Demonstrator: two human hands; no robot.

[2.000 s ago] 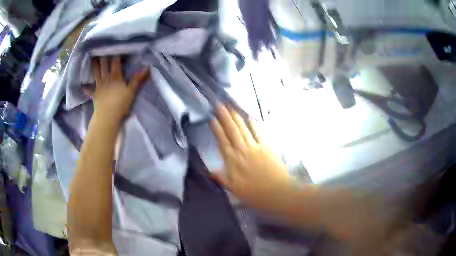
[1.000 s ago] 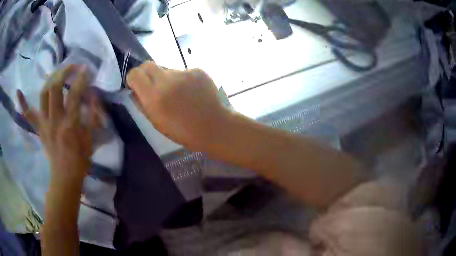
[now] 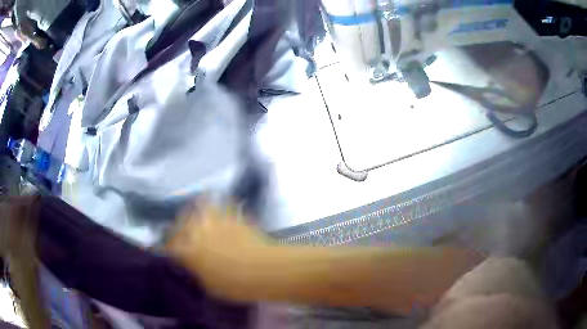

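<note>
The light garment panel point(image 3: 174, 138) lies heaped on the left of the machine bed, with dark strips and a dark edge band. My right hand point(image 3: 215, 238) is strongly blurred at its near edge; the fingers look closed on the cloth there. The dark garment panel point(image 3: 109, 270) stretches across the lower left, in front of the light cloth. My left hand is a blurred brown shape point(image 3: 19, 257) at the left edge, partly behind dark cloth; its fingers cannot be made out.
The white and blue sewing machine head point(image 3: 437, 26) stands at the top, with a grey knob point(image 3: 417, 82) below. Scissors point(image 3: 515, 125) lie right of the needle, beside a grey-brown fabric piece point(image 3: 508, 71). A ruler scale point(image 3: 373, 218) runs along the table's front edge.
The view has swung left, showing the machine head again. My left hand has moved from the cloth to the far left edge. My right hand is lower, and dark cloth now spreads across the lower left.
</note>
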